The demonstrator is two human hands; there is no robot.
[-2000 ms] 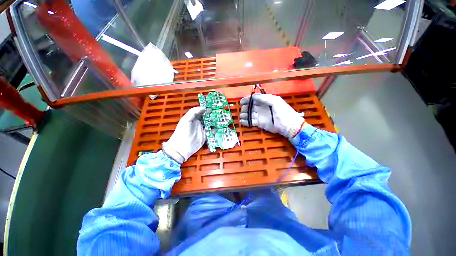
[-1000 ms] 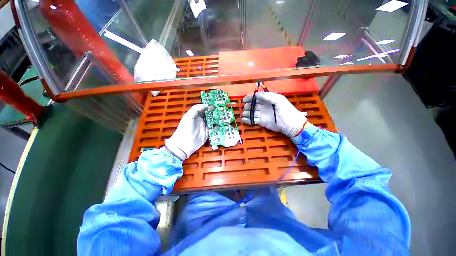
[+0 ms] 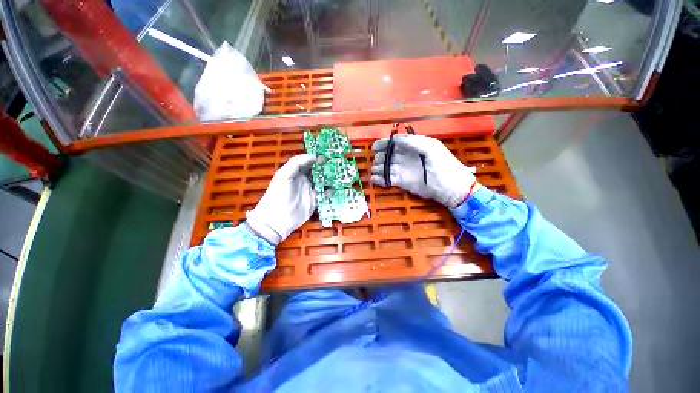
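My left hand (image 3: 285,199), in a white-grey glove, holds a green circuit board panel (image 3: 336,175) by its left edge. The panel is a strip of joined boards, with a white area at its near end, above the orange-red slotted tray (image 3: 361,270). My right hand (image 3: 418,170), also gloved, is to the right of the panel, palm side showing, and holds black-handled cutters (image 3: 389,162). The cutters' jaws point away from me by the shield's lower edge and do not touch the panel. A thin blue-purple cord (image 3: 451,249) hangs from my right cuff.
A clear shield with an orange-red lower edge (image 3: 307,121) crosses the tray's far part. Behind it are a white crumpled bag (image 3: 229,86), a red sheet (image 3: 399,83) and a black lump (image 3: 480,81). A green conveyor belt (image 3: 100,269) curves at the left. Small green pieces (image 3: 221,226) sit at the tray's left edge.
The view has shifted slightly, so the shield and tray sit a little higher in the picture. Both hands keep hold of the panel and the cutters, in nearly the same places.
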